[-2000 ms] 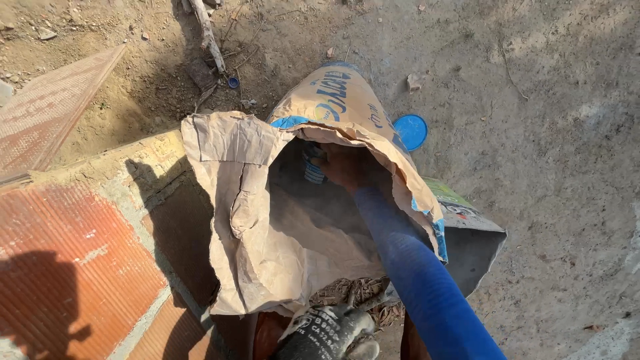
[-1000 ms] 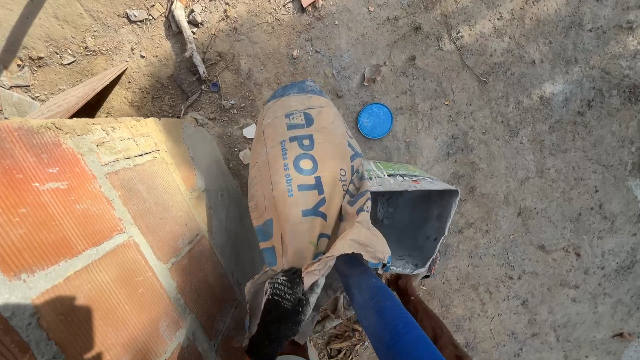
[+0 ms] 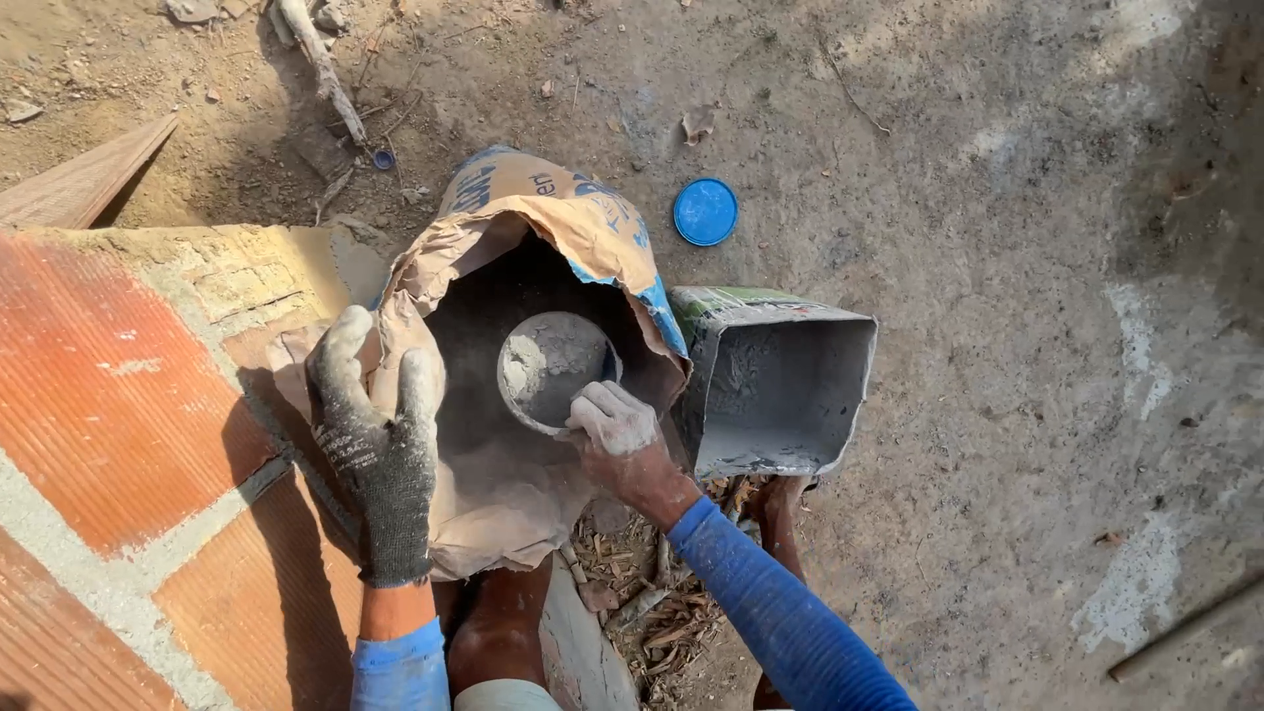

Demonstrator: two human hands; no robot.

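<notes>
My left hand (image 3: 380,444), in a dusty dark knit glove, is at the left side of the torn mouth of a paper cement bag (image 3: 533,197), its thumb and fingers spread around the crumpled rim. My bare right hand (image 3: 620,425), coated in pale powder, grips the near edge of a round container (image 3: 563,367) in the bag's opening. Grey cement powder (image 3: 523,365) lies in that container. Just right of the bag is a square metal can (image 3: 780,395) with an open top and cement-coated walls.
A hollow clay brick wall with mortar joints (image 3: 128,395) rises close on the left. Beyond the bag, a blue round lid (image 3: 706,211) lies on the dirt, with a stick (image 3: 321,69) and a small blue cap (image 3: 383,159) farther left. My legs are below the bag.
One second ago the bag's mouth was folded over and hid my right hand. Now it gapes open, and my right hand shows with the round container of powder.
</notes>
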